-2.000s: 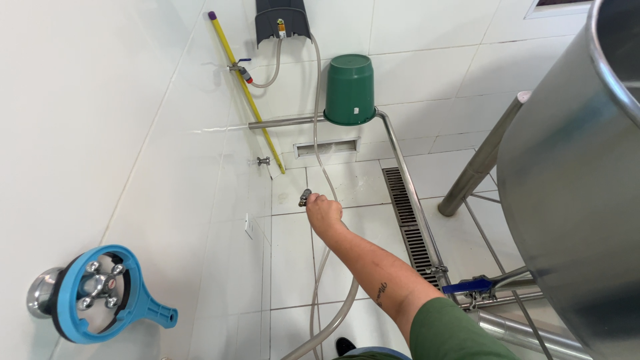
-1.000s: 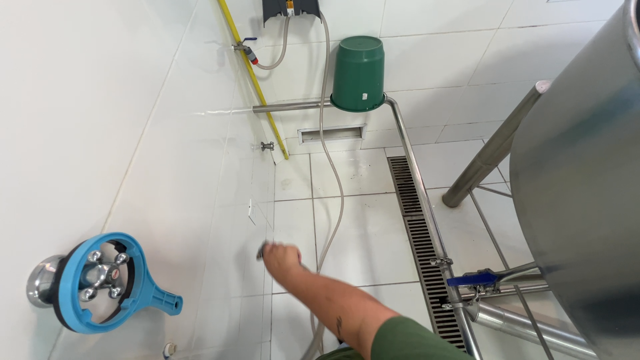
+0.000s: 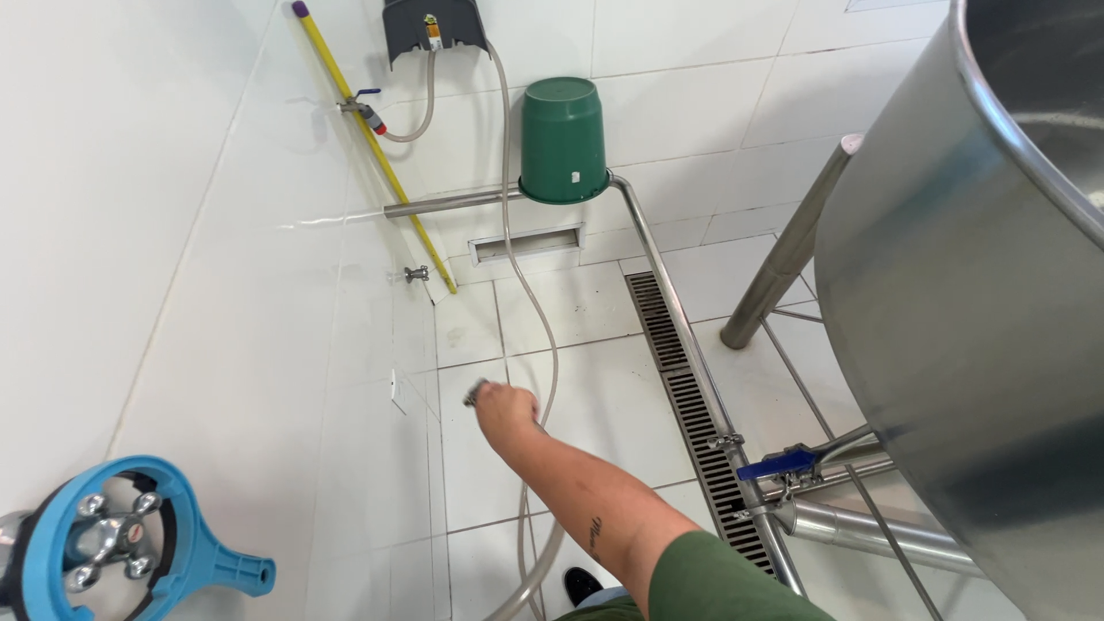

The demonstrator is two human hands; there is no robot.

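Note:
My right hand (image 3: 507, 407) is stretched out over the white tiled floor, its fingers closed around a small metal fitting (image 3: 473, 393), blurred and mostly hidden by the fingers. A thin pale hose (image 3: 552, 345) hangs from the dark grey wall-mounted holder (image 3: 435, 30) and runs down behind the hand and forearm. A thicker pale hose (image 3: 528, 591) curves near the bottom edge. My left hand is out of view.
A blue ring-shaped tool (image 3: 198, 539) hangs around a chrome tap handle at left. A yellow pole (image 3: 379, 159) leans by a valve. A green bucket (image 3: 565, 142) sits upside down on a steel pipe. A floor drain grate (image 3: 690, 414) and steel tank (image 3: 940, 285) lie right.
My right hand swung left and back toward me between the two earlier frames, and is now somewhat farther out again, still closed on the small metal fitting.

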